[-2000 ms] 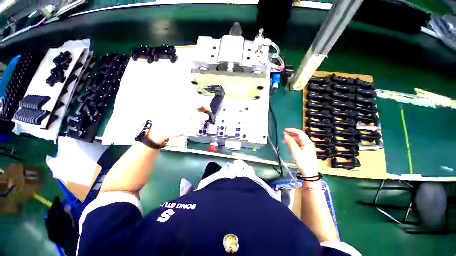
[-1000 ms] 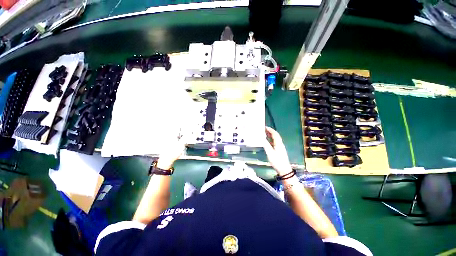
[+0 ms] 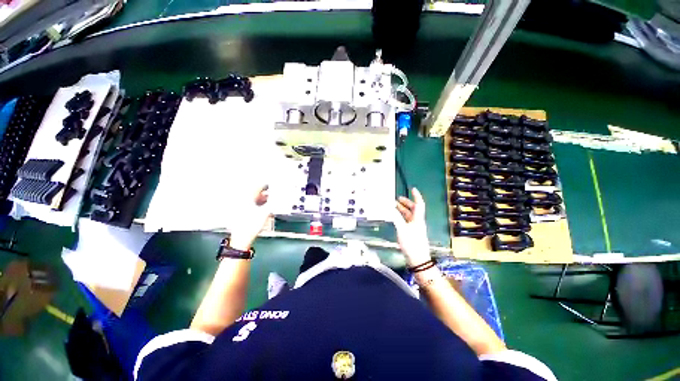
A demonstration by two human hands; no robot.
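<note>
The silver press fixture [image 3: 335, 82] stands in front of me. Its yellow-green upper plate [image 3: 335, 145] sits forward over the pale base plate [image 3: 361, 182] with many dark holes. A dark elongated part [image 3: 315, 175] lies at the middle of the base plate, its far end by the upper plate. My left hand [image 3: 253, 216] is at the fixture's left front side and my right hand [image 3: 410, 219] at its right front side. Neither hand shows a part in it; both have fingers apart.
Rows of black moulded parts [image 3: 492, 167] lie on a cardboard sheet [image 3: 514, 251] to the right. A white sheet [image 3: 201, 171] lies left of the fixture, with black parts [image 3: 220, 88] at its back. Loose black parts [image 3: 130, 160] and a white tray [image 3: 71, 152] are further left. A metal post [image 3: 477, 63] rises behind right.
My left hand has let go of the black part and moved back to the fixture's left side. My right hand has moved in to its right side. The upper plate has come forward, exposing rods.
</note>
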